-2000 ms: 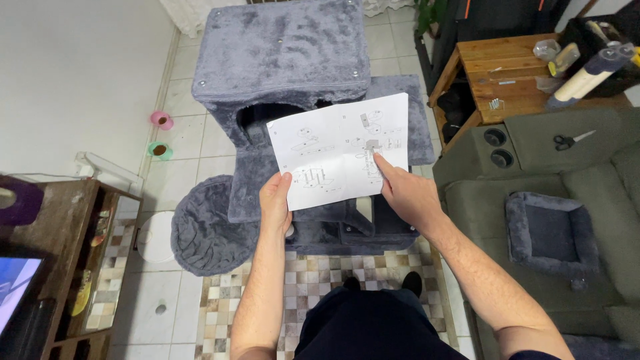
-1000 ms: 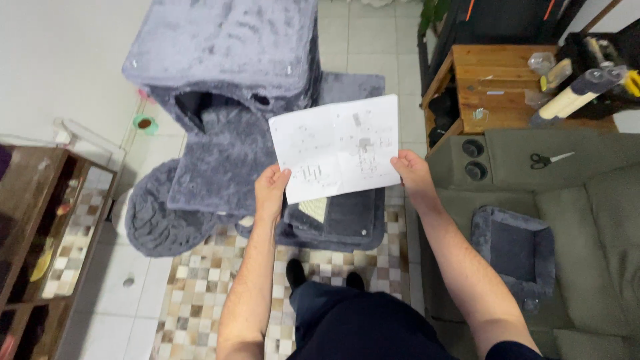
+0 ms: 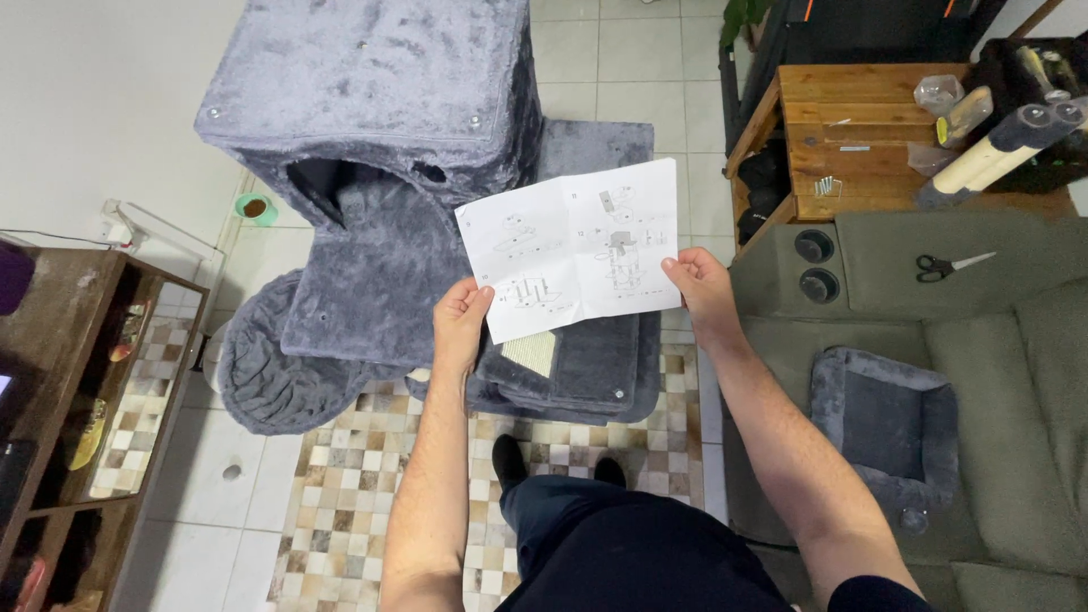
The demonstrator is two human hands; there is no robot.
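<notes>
A white instruction sheet (image 3: 569, 255) with line drawings is held out flat between my hands. My left hand (image 3: 460, 321) pinches its lower left edge, thumb on top. At its right edge my right hand (image 3: 702, 289) grips the paper in the same way. Below and behind the sheet stands a partly assembled cat tree in grey plush, with a box-shaped house (image 3: 374, 76) on top, a round plush basket (image 3: 285, 365) at its left and a sisal scratching panel (image 3: 531, 352) low in front. The sheet hides part of the cat tree.
A wooden table (image 3: 867, 110) at the upper right holds screws, plastic bags and sisal posts (image 3: 994, 157). Scissors (image 3: 952, 266) and a grey plush bed (image 3: 884, 416) lie on the sofa (image 3: 960, 365). A patterned rug (image 3: 365, 501) is underfoot; a wooden cabinet (image 3: 59, 340) stands left.
My right hand was pointing at a drawing on the sheet two seconds ago; it has moved to the sheet's right edge and grips it there. The view has shifted somewhat.
</notes>
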